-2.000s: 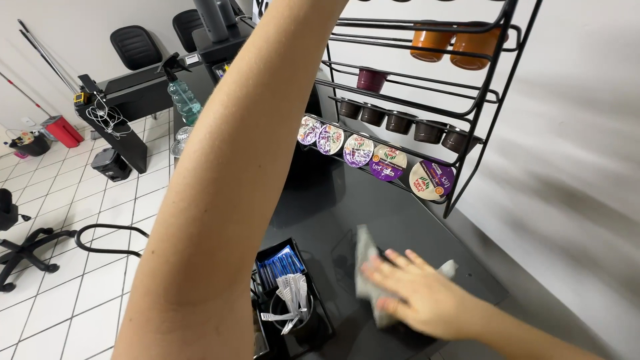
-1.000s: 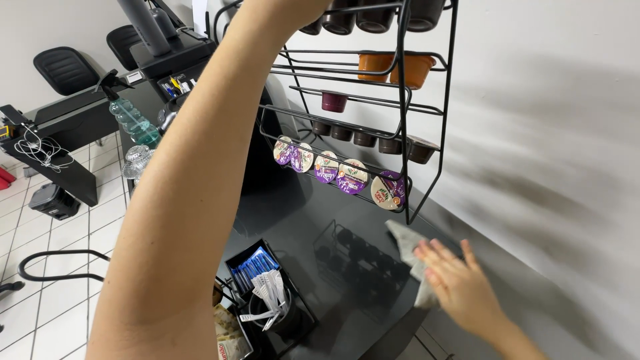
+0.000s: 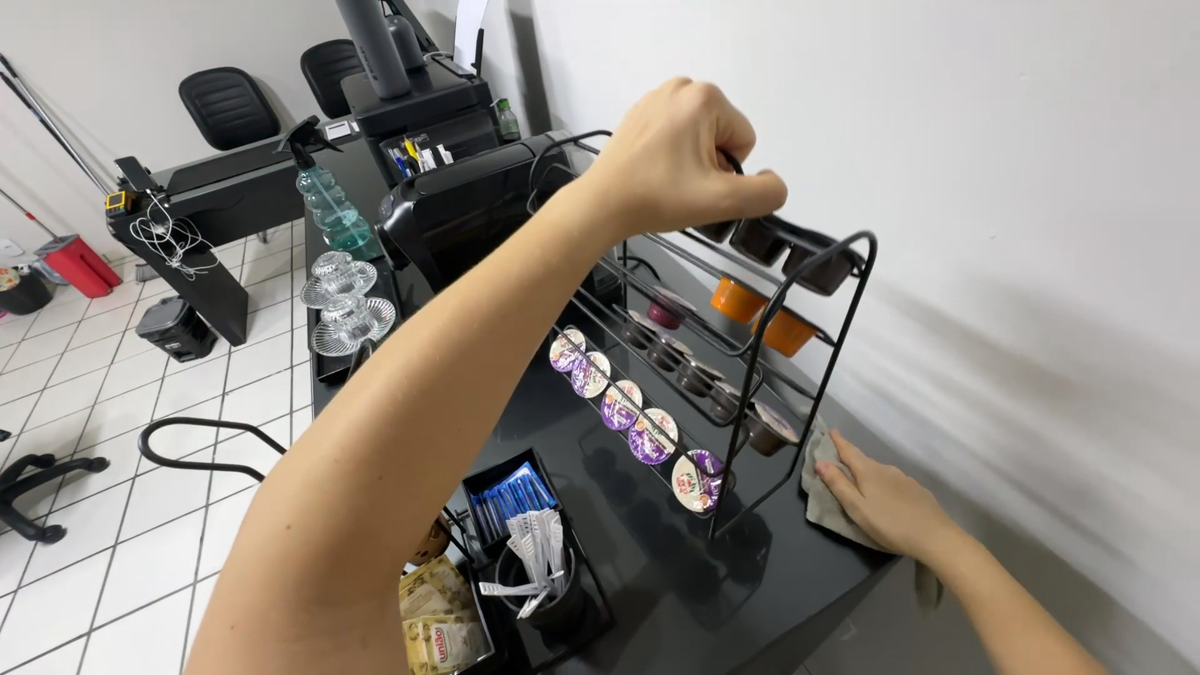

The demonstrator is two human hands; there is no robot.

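Note:
My left hand (image 3: 689,159) grips the top of a black wire capsule rack (image 3: 750,375), which is tilted above the dark glossy counter (image 3: 628,572). Dark, orange and purple coffee capsules sit on its tiers, with purple-and-white lids (image 3: 653,436) along the lowest one. On the counter's right end, beside the wall and just right of the rack, my right hand (image 3: 881,502) lies on a grey cloth (image 3: 830,502). Part of the cloth hangs over the edge. Whether the rack's base touches the counter cannot be told.
A black organizer (image 3: 581,600) holds blue sachets (image 3: 514,502), white wrapped sticks (image 3: 539,558) and beige packets (image 3: 445,628). Behind my left arm stand a black coffee machine (image 3: 469,206), stacked glass cups (image 3: 345,300) and a teal spray bottle (image 3: 333,211). The white wall (image 3: 1031,281) borders the counter.
The rack, held high earlier, is now lower and nearer the counter, with my left hand in view on its top. My right hand has moved with the cloth to the counter's wall-side end.

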